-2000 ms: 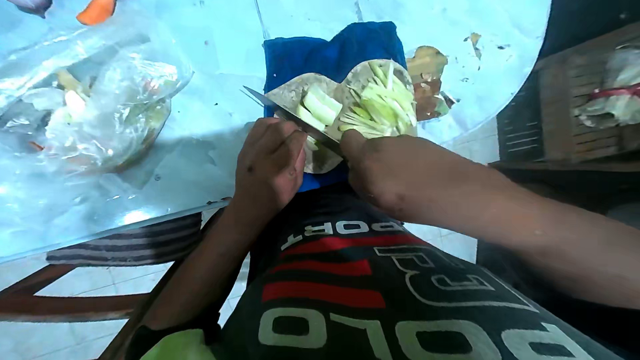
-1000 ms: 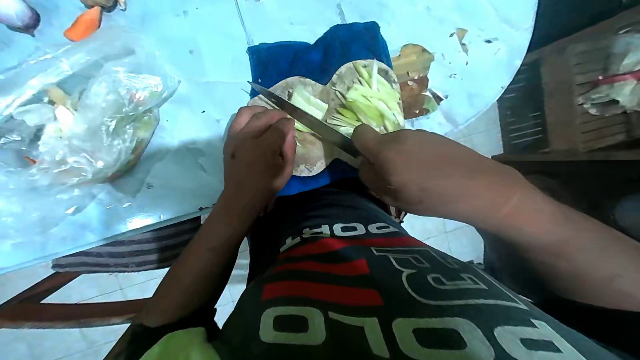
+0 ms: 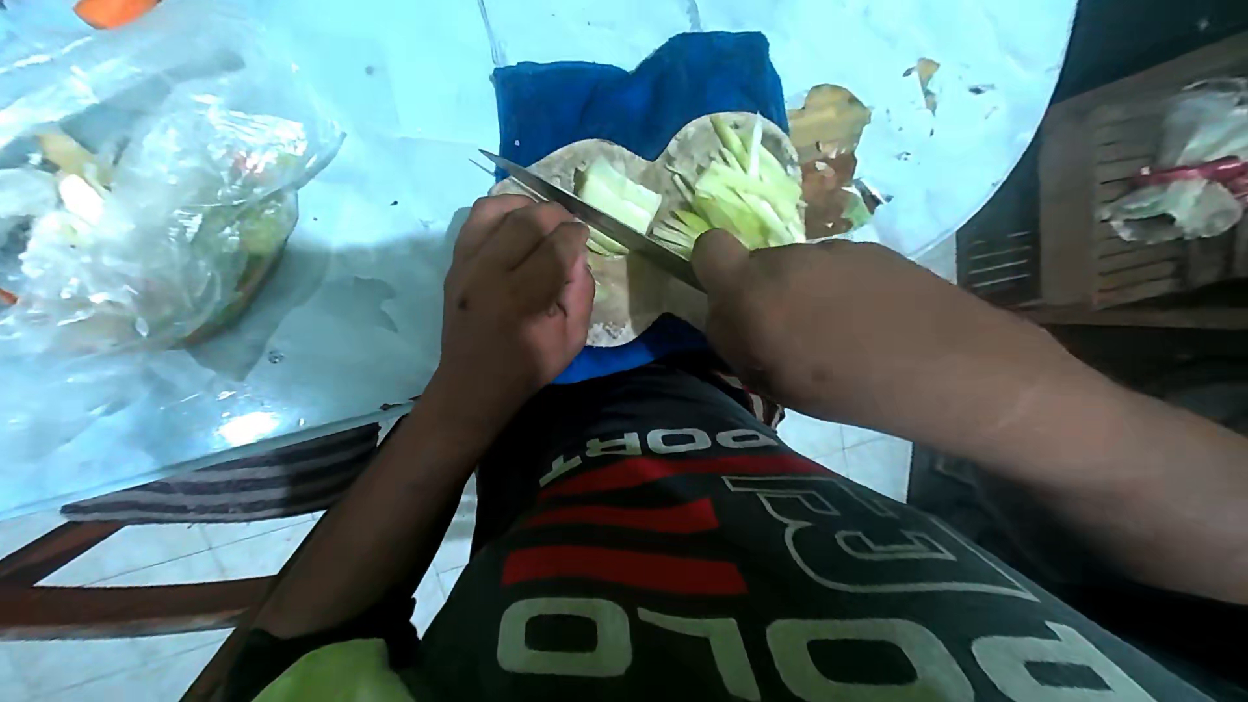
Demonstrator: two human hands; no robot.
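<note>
A heart-shaped cutting board [image 3: 624, 302] lies on a blue cloth [image 3: 639, 97] near the table's edge. In my right hand [image 3: 780, 312] is a kitchen knife [image 3: 604, 222], its blade slanting up to the left across the board. A pale green vegetable piece [image 3: 619, 200] rests beside the blade, partly covered by it. Thin pale green strips [image 3: 746, 195] are heaped on the board's right lobe. My left hand [image 3: 522, 288] is curled at the board's left side, its knuckles against or close to the blade; whether it holds anything is hidden.
A clear plastic bag [image 3: 166, 224] with vegetable pieces lies on the left of the table. Brown peelings [image 3: 829, 136] sit right of the board, and an orange vegetable piece [image 3: 112, 10] at the top left. A striped cloth [image 3: 234, 483] and a slatted wooden surface [image 3: 1121, 244] flank the table.
The knife tip has shifted slightly relative to my left hand and the board. Both hands stay at the board. The view has moved somewhat.
</note>
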